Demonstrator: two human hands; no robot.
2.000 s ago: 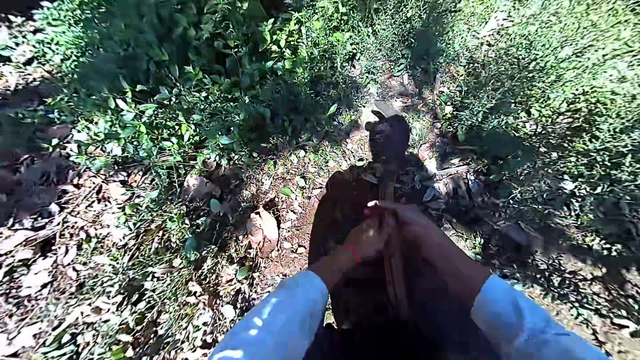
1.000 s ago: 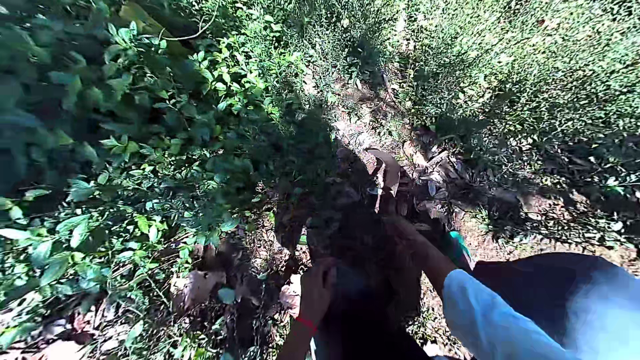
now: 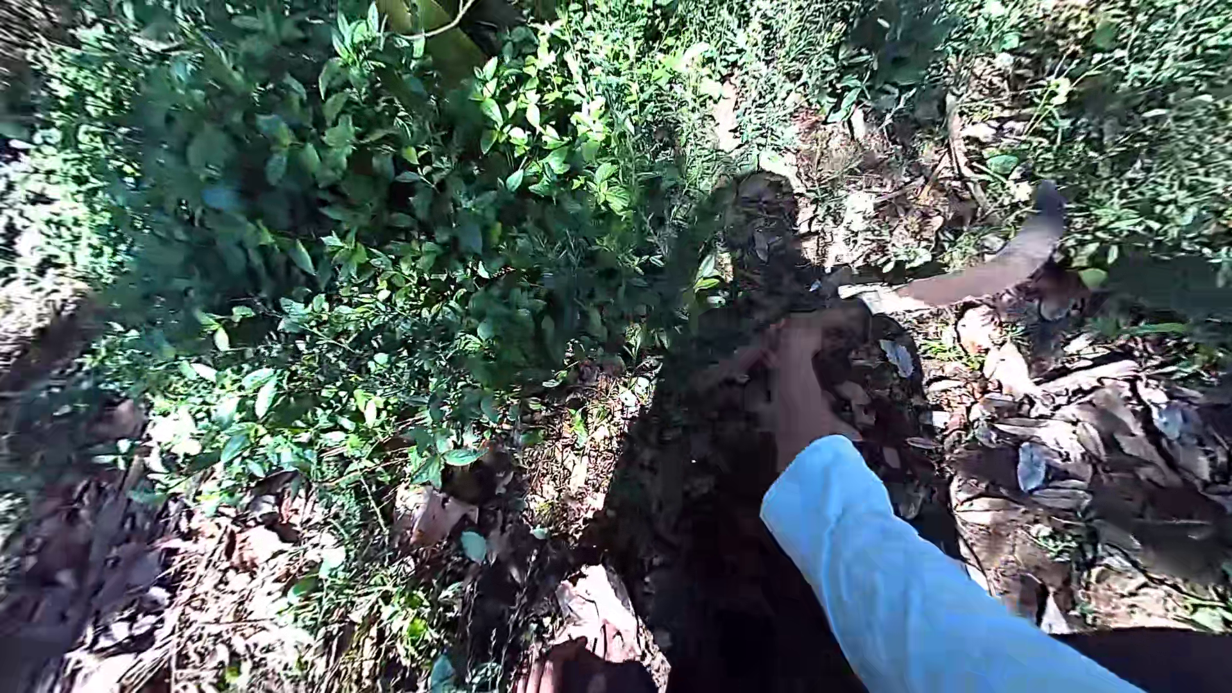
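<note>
My right hand (image 3: 804,351), at the end of a light blue sleeve, is closed around the handle of a curved-bladed tool, which looks like a sickle or billhook. Its blade (image 3: 991,274) points right and curves up at the tip, over leaf litter. The handle lies in deep shadow, so its full length is hard to make out. My left hand is outside the view.
Leafy green plants (image 3: 385,221) spread over the left and top. Dry leaves (image 3: 1088,443) cover the ground at the right. A pale rock or large dry leaf (image 3: 602,616) is at the bottom. My shadow falls across the middle.
Two seconds ago both hands were together on the tool; my left hand then came away and has left the view. The blade has swung out to the right.
</note>
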